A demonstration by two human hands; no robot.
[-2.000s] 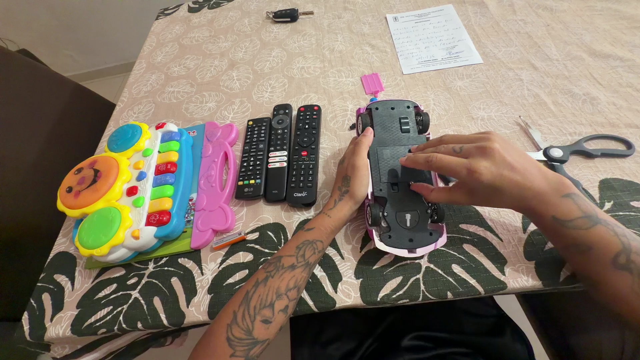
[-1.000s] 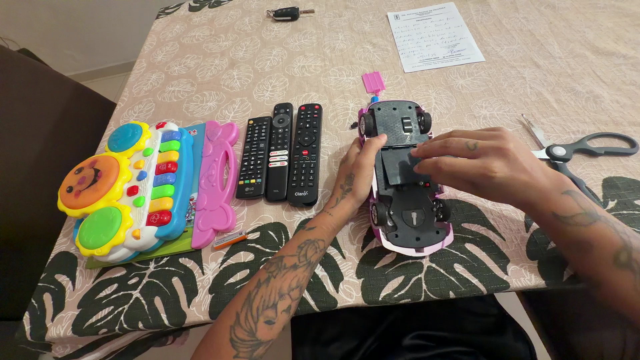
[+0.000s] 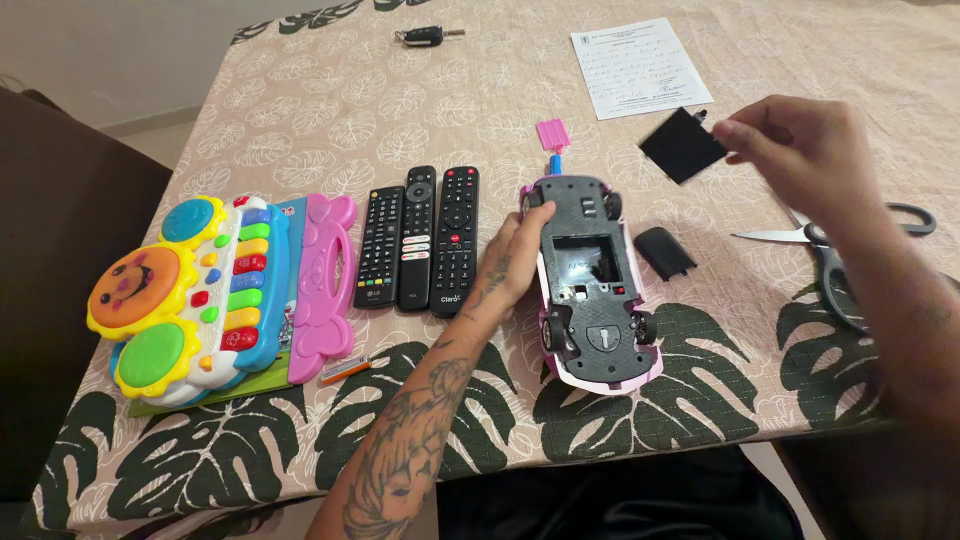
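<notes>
A pink toy car [image 3: 592,300] lies upside down on the table, its black underside up and a rectangular compartment uncovered. My left hand [image 3: 517,255] holds the car by its left side, the thumb on the underside. In the fingers of my right hand [image 3: 795,150] is a flat black square panel [image 3: 682,146], raised to the right of the car. A small black curved cover [image 3: 665,253] with tabs rests on the cloth just right of the car. A pink plastic piece [image 3: 553,135] and a blue piece [image 3: 555,164] are at the car's far end.
Left of the car lie several remote controls [image 3: 455,232], a battery [image 3: 346,370] and a toy piano [image 3: 225,292] beside a pink plastic handle [image 3: 326,289]. Scissors [image 3: 829,262] lie under my right forearm. Farther back are a car key [image 3: 429,35] and a written paper sheet [image 3: 641,67].
My right hand has moved off the car's underside, up and to the right, with the black panel. The compartment is now uncovered, and the curved cover now shows beside the car.
</notes>
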